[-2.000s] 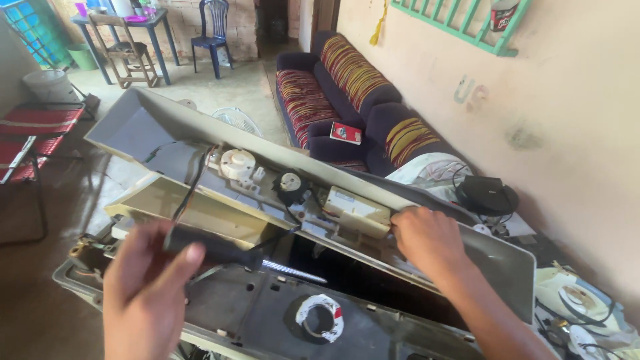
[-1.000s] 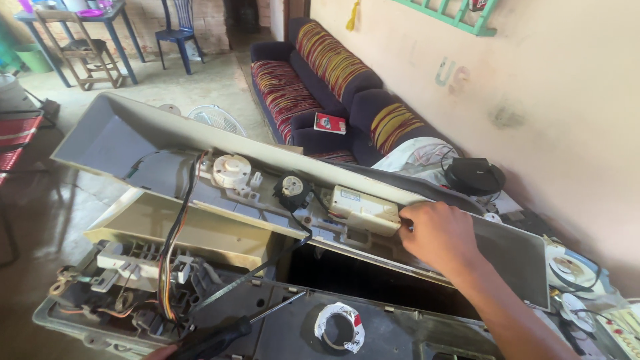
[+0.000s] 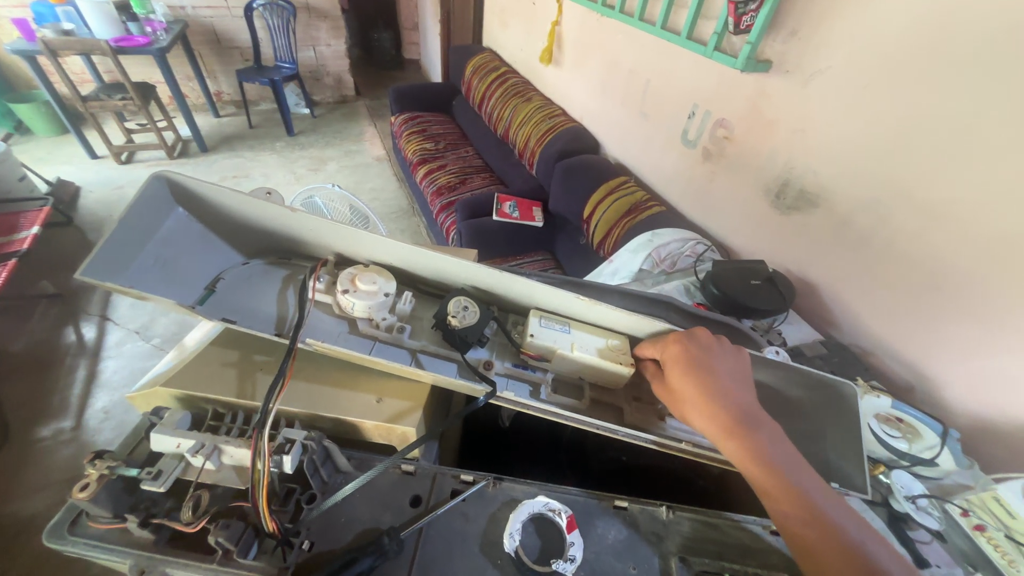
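My right hand [image 3: 700, 380] has its fingers at the right end of a cream plastic box-shaped module [image 3: 578, 349] inside a raised appliance control panel [image 3: 480, 280]. To the left in the panel sit a black round switch or timer [image 3: 464, 318] and a white round part [image 3: 366, 291]. A bundle of coloured wires [image 3: 272, 408] runs down to the lower appliance body. A screwdriver [image 3: 392, 544] with a black handle lies at the bottom, beside a roll of tape [image 3: 544, 536]. My left hand is out of view.
White latch-like mechanisms [image 3: 224, 448] sit on the lower left body. A black round device [image 3: 746, 288], a white coil-like part [image 3: 904, 432] and cables lie at the right. Beyond stand a sofa [image 3: 448, 152] with a red book [image 3: 518, 210], a fan [image 3: 336, 206] and a plastic chair [image 3: 274, 64].
Two seconds ago my left hand held the screwdriver above the body; now the hand is out of view and the screwdriver is lower. My right hand remains at the cream module.
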